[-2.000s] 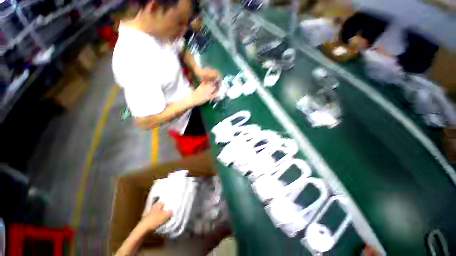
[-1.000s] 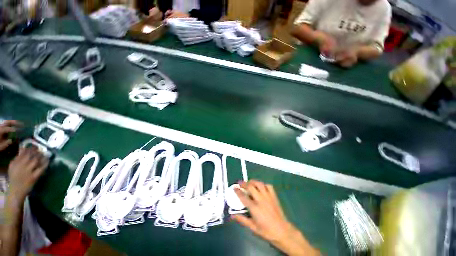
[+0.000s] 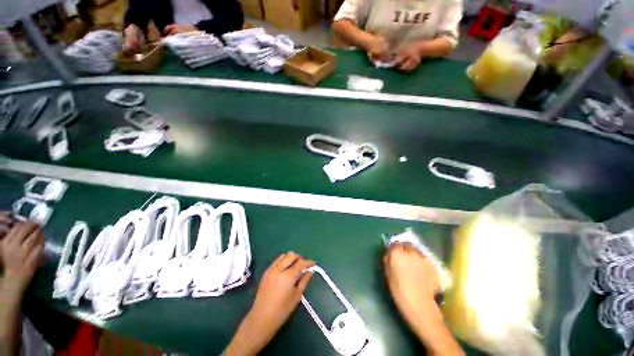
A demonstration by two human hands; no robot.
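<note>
A white loop-shaped frame (image 3: 342, 321) lies tilted on the green bench in front of me, its round disc end toward the lower right. My left hand (image 3: 283, 285) holds the frame's upper loop end between thumb and fingers. My right hand (image 3: 411, 278) lies on the bundle of thin white strips (image 3: 411, 240), which is partly hidden under it. The fingertips of that hand point down into the bundle, so whether it grips a strip cannot be told. A row of overlapping white frames (image 3: 182, 254) lies left of my left hand.
A clear bag with a yellow block (image 3: 497, 278) stands right of my right hand. A white edge strip (image 3: 292, 199) borders the belt, which carries several frames (image 3: 462, 172). Another person's hand (image 3: 21, 250) is at the far left. Workers sit opposite beside a small carton (image 3: 309, 66).
The view has swung right. My left hand now shows, holding a single frame apart from the row. My right hand has moved from the row's right end to the strip bundle.
</note>
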